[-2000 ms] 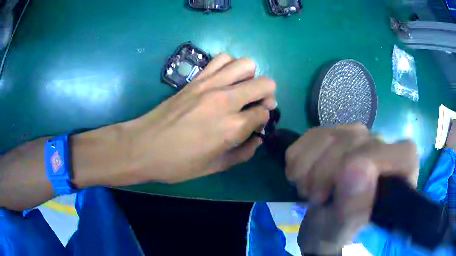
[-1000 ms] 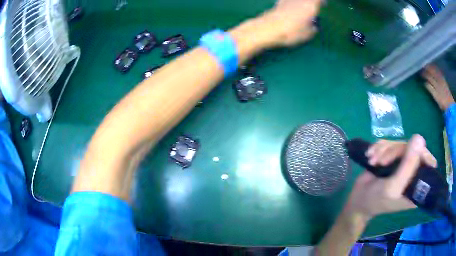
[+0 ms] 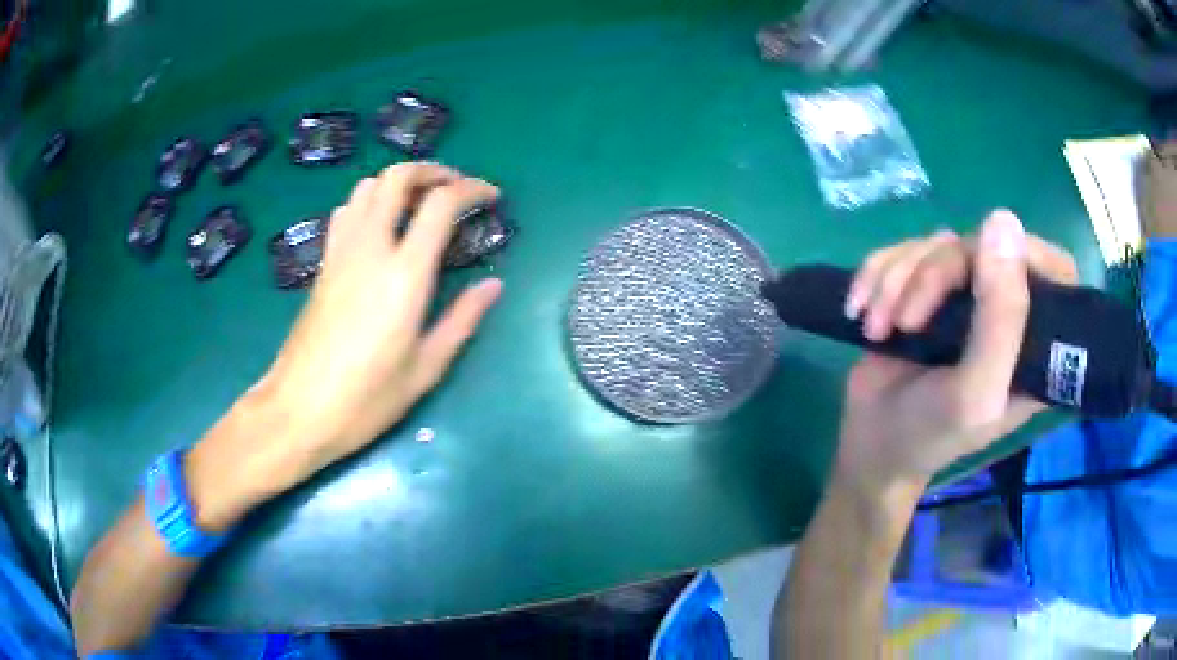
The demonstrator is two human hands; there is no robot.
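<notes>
My right hand point(image 3: 949, 342) grips the thick black electric screwdriver point(image 3: 981, 322), a white label near its rear. The nose points left at the right rim of the round screw tray point(image 3: 671, 316), whose grey speckled surface fills the dark rim. My left hand point(image 3: 387, 284), with a blue wristband, reaches over the bench. Its thumb and fingers are apart beside a small black device housing point(image 3: 480, 237), partly behind the fingertips. Another housing point(image 3: 300, 250) lies at the left side of the hand. Whether the fingers touch either housing is hard to tell.
Several more black housings point(image 3: 323, 137) lie at the upper left on the green bench. A clear plastic bag point(image 3: 855, 145) and a grey metal bar point(image 3: 852, 29) are beyond the tray. A paper sheet point(image 3: 1105, 194) and a neighbour's arm are at the right edge.
The view has shifted. My left hand has come back from the far side of the bench to the housings left of the tray. My right hand still holds the screwdriver by the tray's right rim.
</notes>
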